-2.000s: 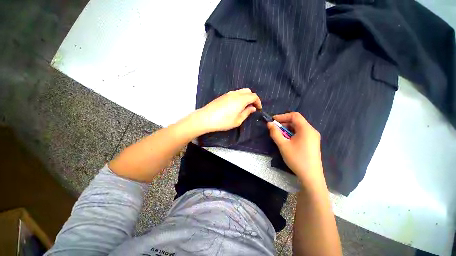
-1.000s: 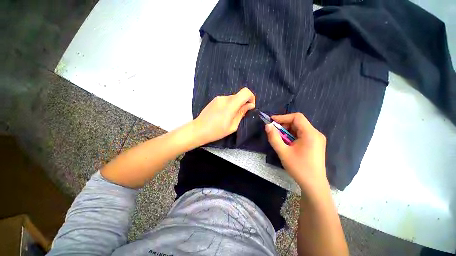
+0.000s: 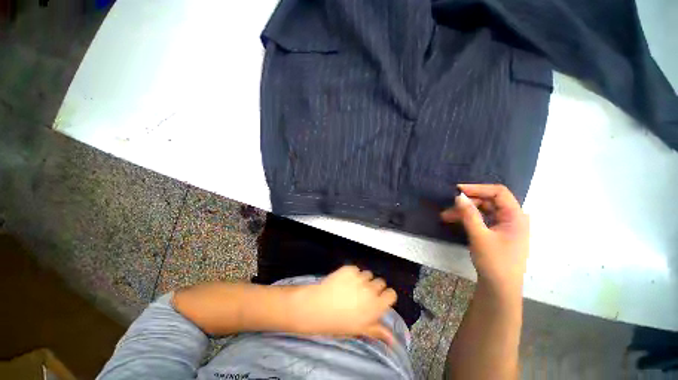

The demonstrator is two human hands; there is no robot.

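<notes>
The dark pinstripe jacket lies spread on the white table with its hem band along the edge nearest me. My left hand is off the jacket, in front of my stomach, slightly blurred, with fingers curled; whether it holds anything cannot be told. My right hand is over the jacket's lower right part, with thumb and index finger together. A small dark tip shows at its fingertips; the rest of the snips is hidden in the hand.
The white table has its near edge running diagonally below the jacket. A dark sleeve stretches away at the upper right. Speckled grey floor shows below the table edge. A brown cardboard box is at the lower left.
My left hand has left the jacket and moved down to my stomach. My right hand has moved right, and the snips are now mostly hidden. The jacket lies flatter at the hem and further left in view.
</notes>
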